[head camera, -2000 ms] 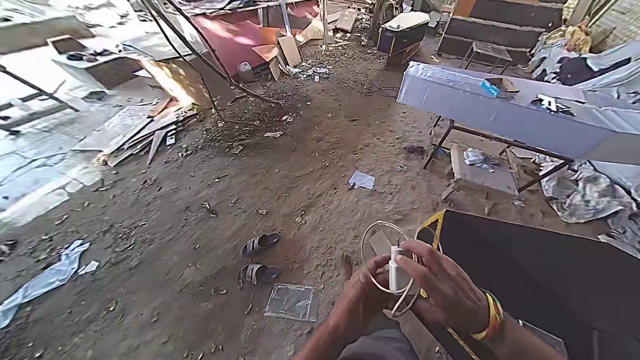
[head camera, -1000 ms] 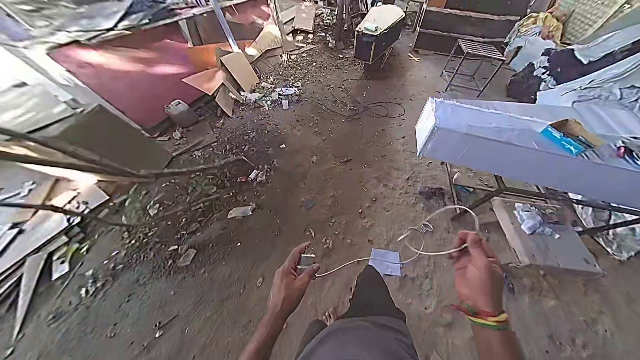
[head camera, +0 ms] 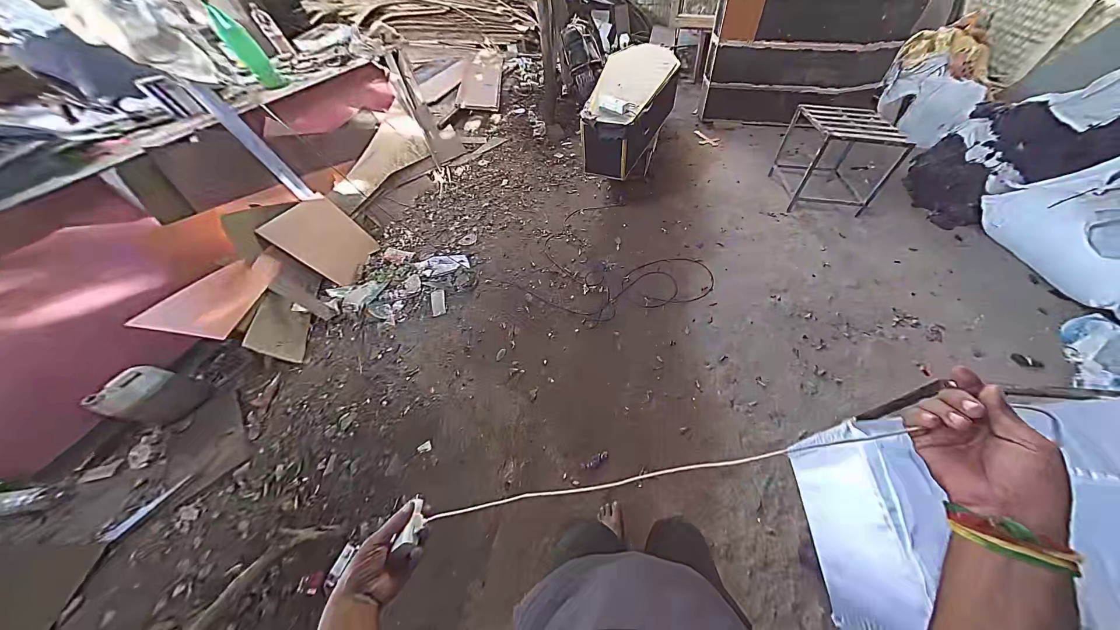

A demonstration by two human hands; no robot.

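Note:
A white cable (head camera: 612, 483) stretches, slightly slack, between my two hands across the lower view. At the lower left, my left hand (head camera: 382, 560) is closed around a small white device (head camera: 409, 528), and the cable runs out of its right side; what kind of device it is I cannot tell. My right hand (head camera: 993, 437), with a coloured thread band at the wrist, pinches the cable at the right. A further bit of cable curves behind that hand. Under and behind the right hand lies white cloth (head camera: 862, 516) over a raised surface.
Ahead on the dirt floor lies a tangled dark cable (head camera: 669, 284). Farther off stand a black box with a pale top (head camera: 630, 79) and a metal-framed stool (head camera: 844, 131). Boards (head camera: 319, 236), litter and a jerrycan (head camera: 149, 394) lie at the left. White bundles (head camera: 1059, 219) are at the right.
The cable was looped close around both hands and is now drawn out between them. My hands have moved far apart. The view has moved forward past the dark-topped surface and sandals.

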